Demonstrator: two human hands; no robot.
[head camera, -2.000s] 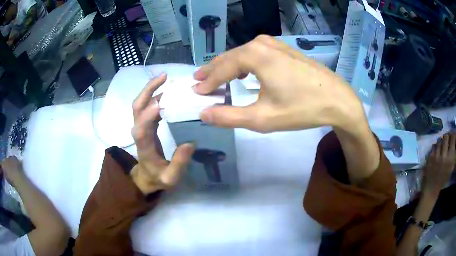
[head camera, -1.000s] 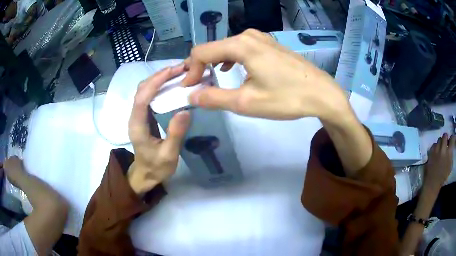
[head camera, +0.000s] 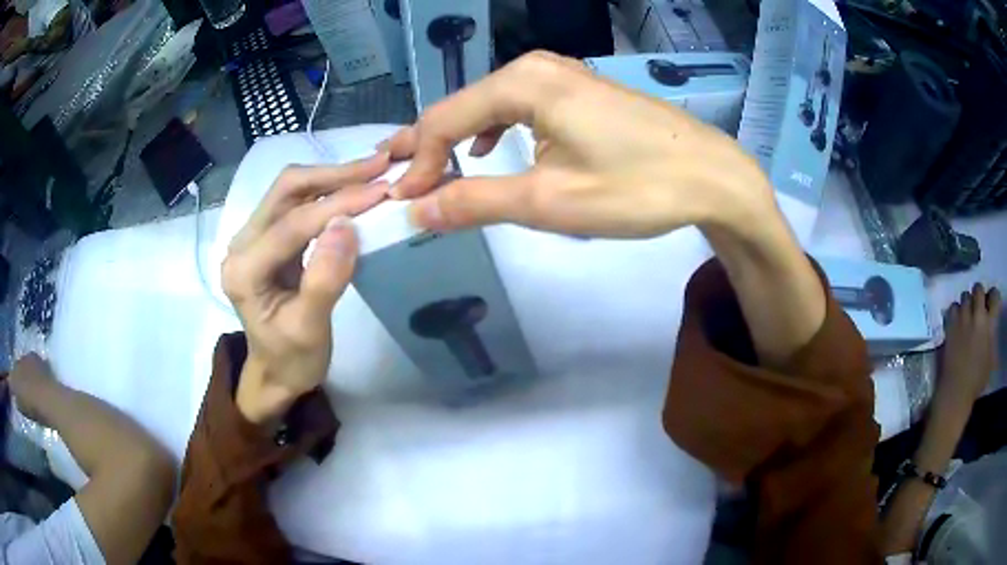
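A tall light blue retail carton (head camera: 442, 304) with a dark fan picture stands tilted on the white foam sheet in front of me. Its white top flap (head camera: 381, 226) is partly hidden by fingers. My left hand (head camera: 298, 259) grips the top left edge, with the thumb and fingers on the flap. My right hand (head camera: 585, 160) reaches over from the right, its thumb and fingertips pressed on the flap and top edge. The inside of the carton is not visible.
Cartons stand at the back (head camera: 451, 50) and back right (head camera: 793, 99); others lie at the back (head camera: 679, 83) and right (head camera: 878, 304). A phone (head camera: 175, 160) with a white cable lies at left. A person's arm (head camera: 99, 441) is at left, another's hand (head camera: 970, 342) at right.
The carton has gone from upright to tilted, its top moving left. My left hand has shifted from the carton's side up onto the flap. My right hand has moved slightly left with the top.
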